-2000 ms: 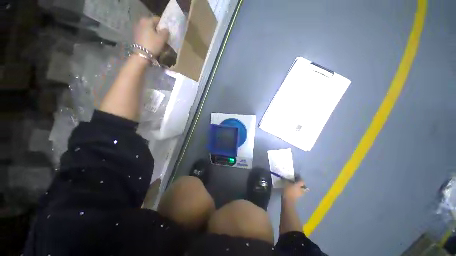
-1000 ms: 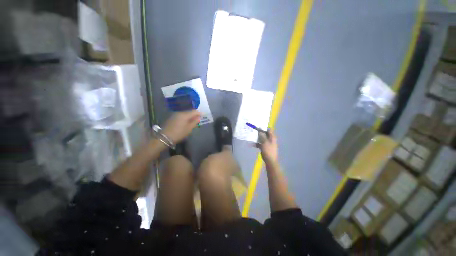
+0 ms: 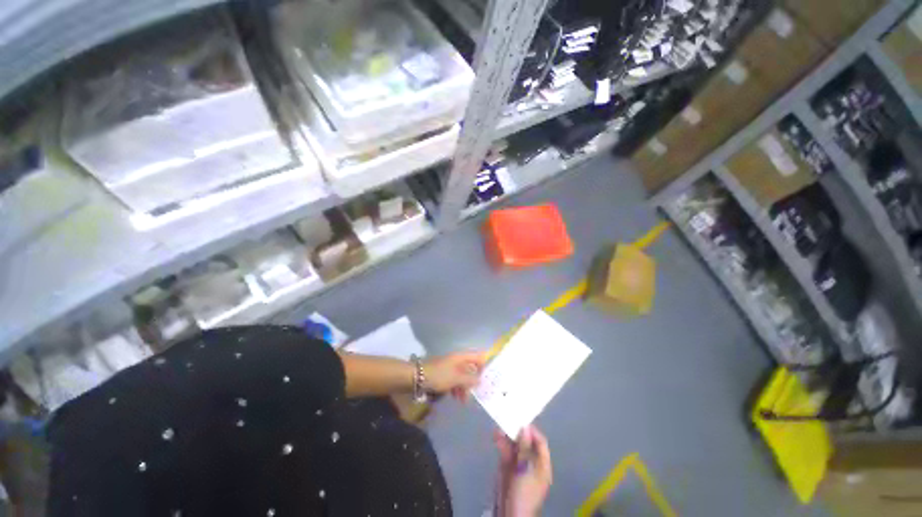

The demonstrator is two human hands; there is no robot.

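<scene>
A white card (image 3: 533, 372) is held up over the floor. My left hand (image 3: 455, 374) grips its left edge, with a bracelet on the wrist. My right hand (image 3: 526, 473) holds its bottom corner, and a small blue-purple thing, likely the pen, shows at the fingers. The clipboard with white sheets (image 3: 388, 340) lies on the floor behind my left forearm, partly hidden. A blue part of the scale (image 3: 321, 328) shows beside my shoulder; the rest of it is hidden.
Grey shelving (image 3: 485, 111) with white bins runs along the left and top. A red-orange bin (image 3: 528, 236) and a brown carton (image 3: 622, 279) stand on the floor. A yellow basket (image 3: 792, 432) is at the right, by another rack of tagged parts (image 3: 799, 217).
The view has swung up and along the aisle. My left hand has left the scale and now holds the card. The card has been lifted from the floor.
</scene>
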